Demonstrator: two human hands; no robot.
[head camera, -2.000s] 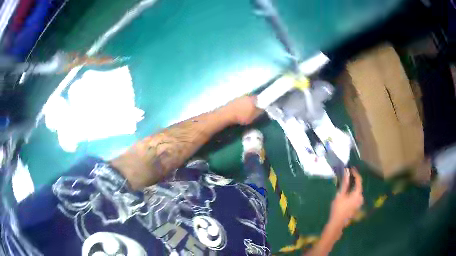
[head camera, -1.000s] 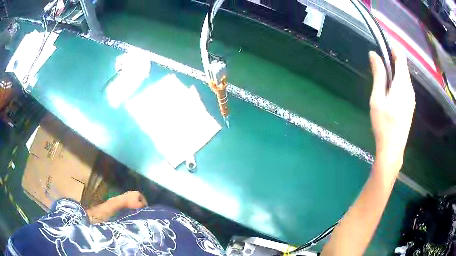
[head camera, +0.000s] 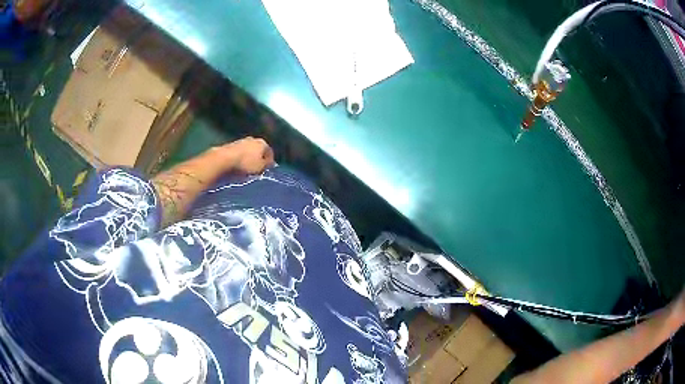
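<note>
My left hand (head camera: 257, 156) is curled closed in front of my shirt, beside the bench's near edge; nothing shows in it. My right forearm (head camera: 612, 351) reaches to the right edge, where the hand is cut off. The orange-brown nozzle head (head camera: 538, 106) hangs from a white hose (head camera: 565, 30), tip down, over the green bench (head camera: 466, 157). White sheets (head camera: 342, 45) lie on the bench at the top. A small silver ring-shaped tool end (head camera: 354, 103) sticks out at their lower edge.
A grey machine (head camera: 409, 281) with a pale bar and a yellow tie (head camera: 475, 294) stands at the bench's near edge. Black cables (head camera: 563, 312) run right from it. Brown cartons (head camera: 113, 105) lie at left, another carton (head camera: 458, 352) at the bottom.
The view has turned, so sheets and nozzle sit higher and further right. My right hand has gone from the raised hose to the lower right edge. My left hand is still curled.
</note>
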